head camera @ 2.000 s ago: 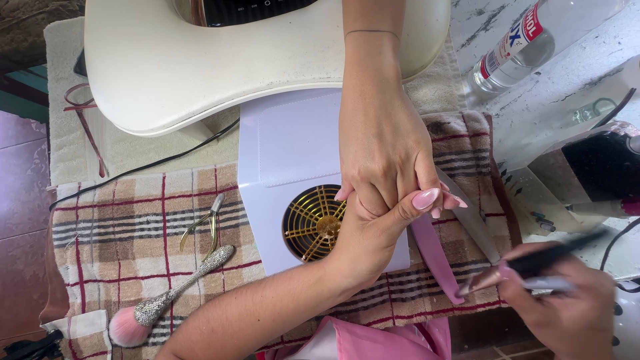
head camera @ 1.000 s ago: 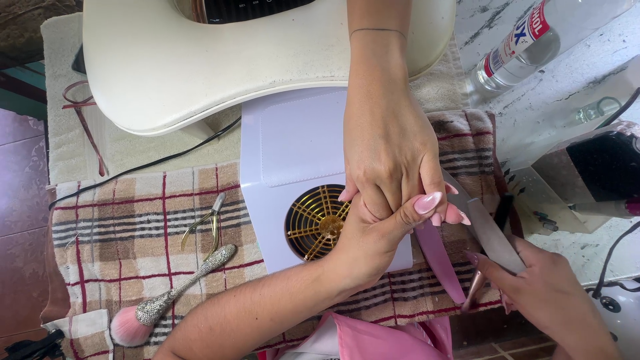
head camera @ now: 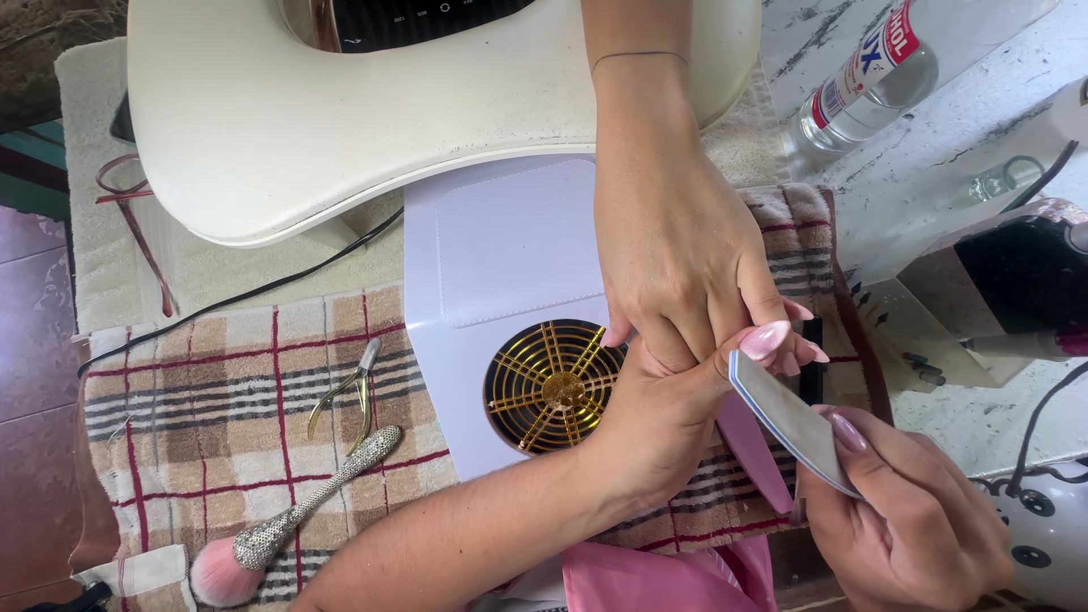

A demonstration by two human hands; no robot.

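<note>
My left hand (head camera: 671,416) is closed around the fingers of another person's hand (head camera: 680,246), which reaches in from the top over a nail dust collector (head camera: 518,238) with a round gold fan grille. In my right hand (head camera: 901,510) is a grey nail buffer block or thick nail file (head camera: 795,416) with a blue-edged core, its upper end beside the person's fingertips and my left thumb. A pink nail file (head camera: 752,450) lies below the joined hands. A cuticle nipper (head camera: 350,395) and a brush with a glittery handle and pink bristles (head camera: 293,518) rest on the checked towel (head camera: 204,433).
A white armrest or lamp housing (head camera: 365,110) spans the top. At the upper right an alcohol bottle (head camera: 875,85) lies near a small glass (head camera: 1003,178). A holder with brushes (head camera: 926,331) stands at the right. A black cord (head camera: 280,293) crosses the left side.
My right hand has put down a dark-handled tool seen in the oldest frame, taken up the grey file from the towel and brought it to the person's fingertips. My left hand keeps its hold.
</note>
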